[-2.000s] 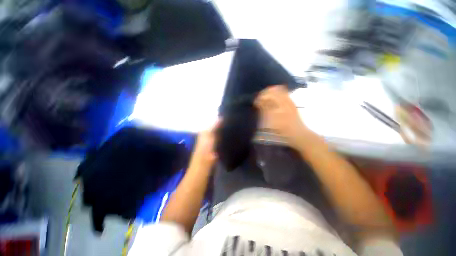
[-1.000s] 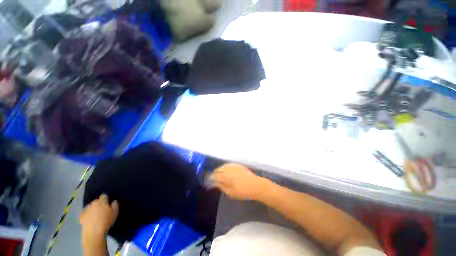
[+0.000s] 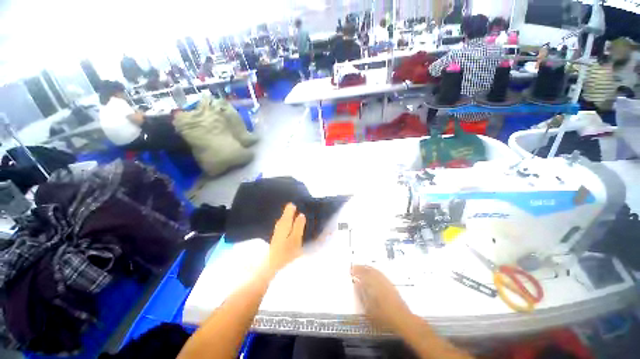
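A neat stack of black cut panels (image 3: 260,203) lies at the left end of the white table. A blurred black piece (image 3: 328,212) extends from its right side. My left hand (image 3: 286,237) reaches over the stack's right edge, fingers apart and touching the black cloth. My right hand (image 3: 375,291) is low over the table near the front edge, its fingers close together and blurred; whether it holds anything is unclear. The white JACK sewing machine (image 3: 519,217) stands at the right, with a yellow part (image 3: 452,234) by its needle area.
Scissors with yellow and red loops (image 3: 518,286) and dark snips (image 3: 475,283) lie at the right. The ruler-marked table edge (image 3: 316,324) runs in front. Plaid and dark garments (image 3: 91,245) fill blue bins at left. Thread cones (image 3: 451,85) and people are beyond the machine.
The view has tilted up, showing the machine and room. My hands have moved from the loose black heap below the table to over the tabletop; my left hand is now at the stack.
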